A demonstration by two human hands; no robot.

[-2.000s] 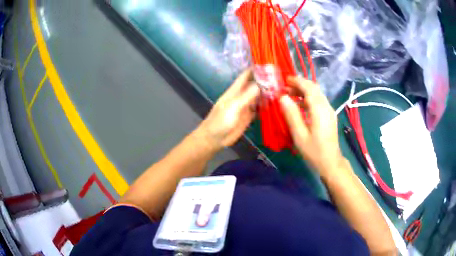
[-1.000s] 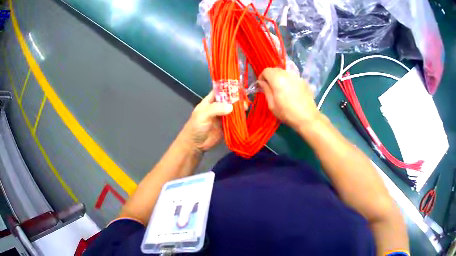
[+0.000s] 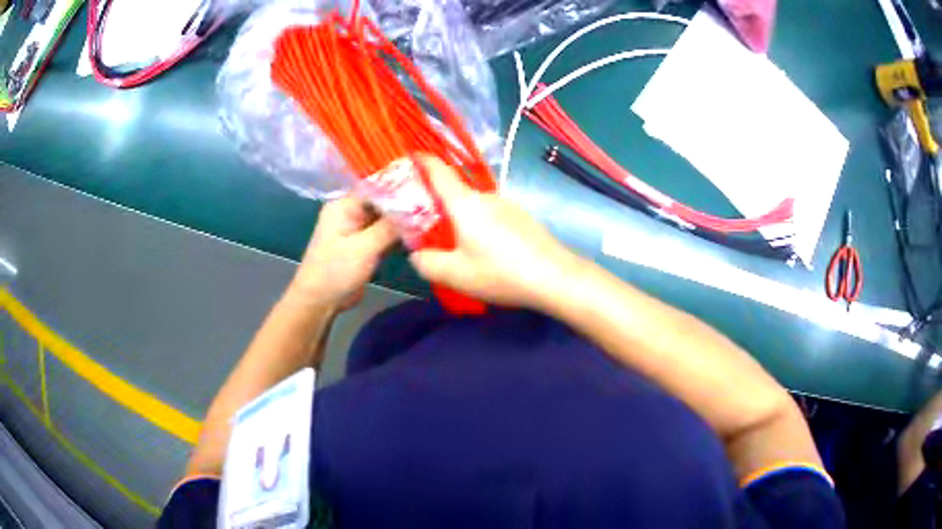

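A thick orange-red coil (image 3: 346, 98) with a clear wrap round its middle lies over a crumpled clear bag (image 3: 248, 103) at the bench edge. My right hand (image 3: 485, 238) grips the coil at the wrap. My left hand (image 3: 346, 248) is at the left side of the wrap, its fingertips partly hidden, so its grip cannot be told. The coil's lower end sticks out below my right hand, close to my body.
On the green bench (image 3: 434, 274) to the right lie a red wire bundle (image 3: 630, 191), a black wire bundle (image 3: 609, 193), white tubes (image 3: 578, 41), paper sheets (image 3: 739, 119), a measuring strip (image 3: 723, 279) and scissors (image 3: 844, 274). A person's arm (image 3: 917, 444) shows at lower right.
The view has swung right. The coil, held open as a loop a second ago, is now closed together and tilted up to the left. My right hand has moved onto the wrap.
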